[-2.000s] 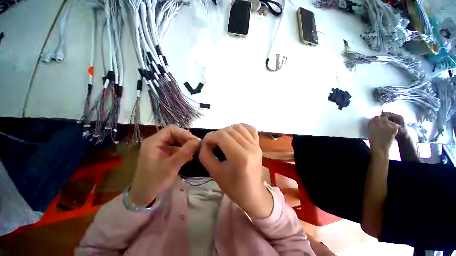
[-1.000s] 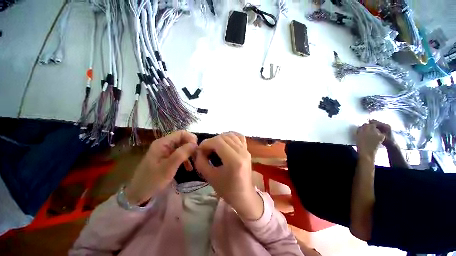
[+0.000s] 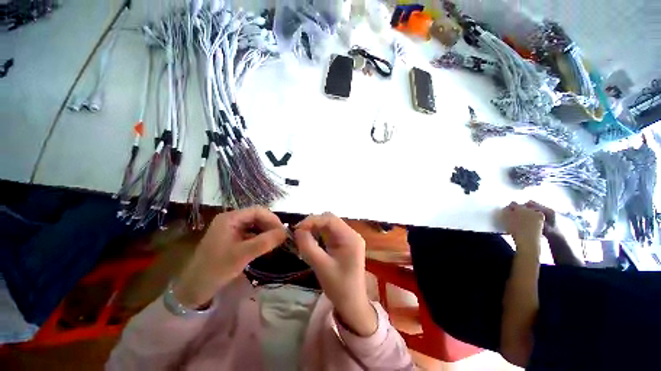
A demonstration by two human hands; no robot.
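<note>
My left hand (image 3: 235, 243) and my right hand (image 3: 330, 250) meet fingertip to fingertip above my lap, just off the table's front edge. Both pinch thin wires (image 3: 290, 238); a tiny light piece seems to show between the fingertips, too small to make out. More thin dark wires hang in a loop below my hands, over my clothing. A harness bundle (image 3: 230, 138) of white cables lies on the table ahead to the left, its fanned purplish wire ends reaching the front edge.
On the white table (image 3: 348, 174) lie an orange-marked cable (image 3: 139, 129), small black pieces (image 3: 278, 158), a dark heap (image 3: 465, 180), two phones (image 3: 338, 76), a hooked cable (image 3: 382, 132) and harness bundles (image 3: 554, 174) at right. Another person's hands (image 3: 529, 217) are at the right edge.
The view has tilted up, showing more of the table's back. My right hand's fingers have opened out somewhat, and more wire shows between and below my hands.
</note>
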